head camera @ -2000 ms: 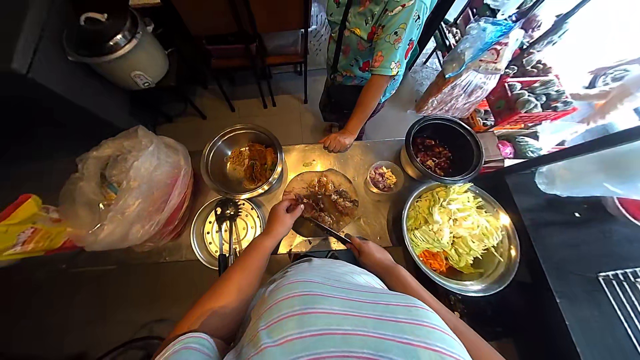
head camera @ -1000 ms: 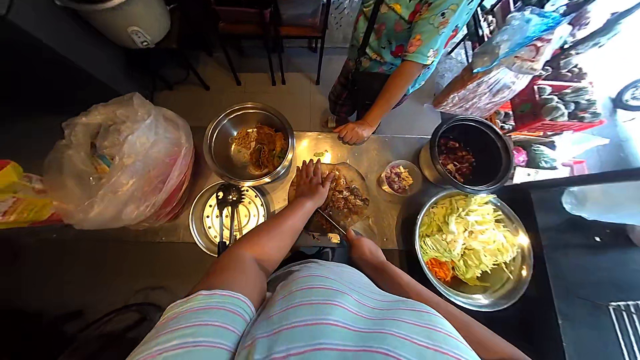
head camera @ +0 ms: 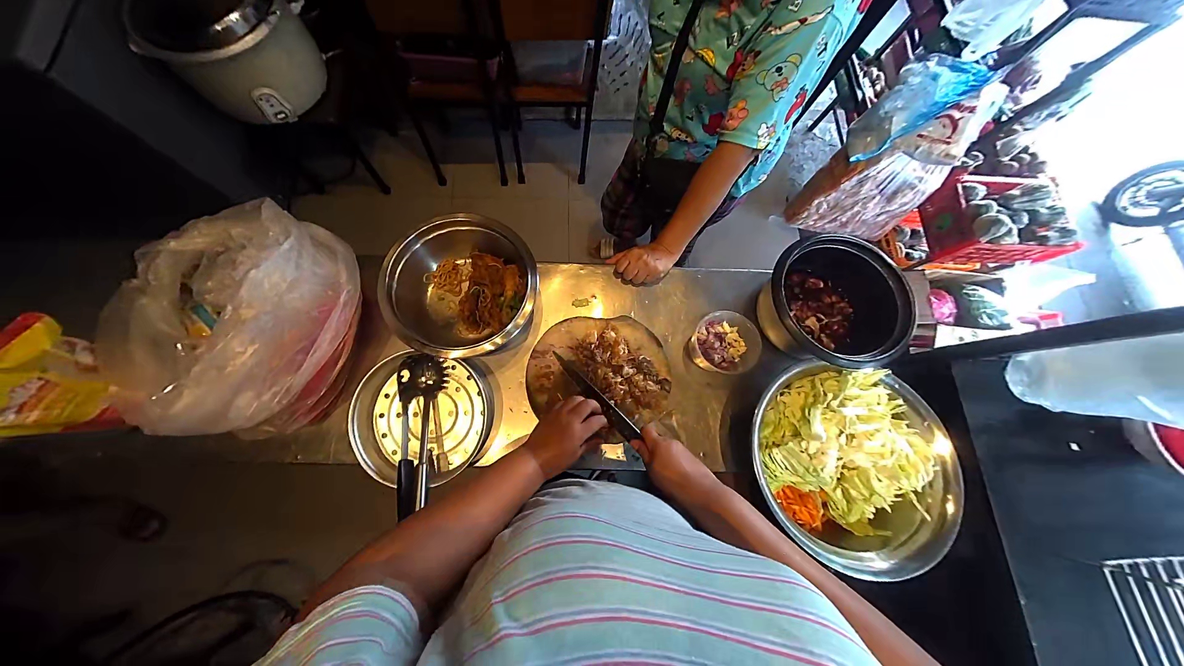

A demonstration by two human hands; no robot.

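Note:
My right hand [head camera: 668, 460] grips the handle of a dark-bladed kitchen knife [head camera: 597, 396], whose blade slants up and left over a round chopping board [head camera: 548, 344]. Chopped brown food, perhaps meat [head camera: 622, 365], lies heaped on the board. My left hand [head camera: 566, 433] is at the board's near edge, close beside the blade, fingers bent; whether it holds a piece is hidden. Left of the board are a steel bowl [head camera: 393, 305] with noodles [head camera: 490, 294] and a perforated steel tray [head camera: 370, 416] with two serving utensils [head camera: 425, 393]. To its right is a small tub of chopped shallots and garlic [head camera: 720, 342].
A steel basin [head camera: 948, 518] holds shredded cabbage and carrot; behind it stands a dark pot [head camera: 902, 324] with dark food. A stuffed plastic bag [head camera: 231, 324] sits at left. Across the metal table [head camera: 689, 287], another person's hand [head camera: 645, 264] rests on the far edge.
My left hand, on the board's left part a second ago, is now at its near edge beside the blade. The knife stays in my right hand. The other person's hand remains at the far edge.

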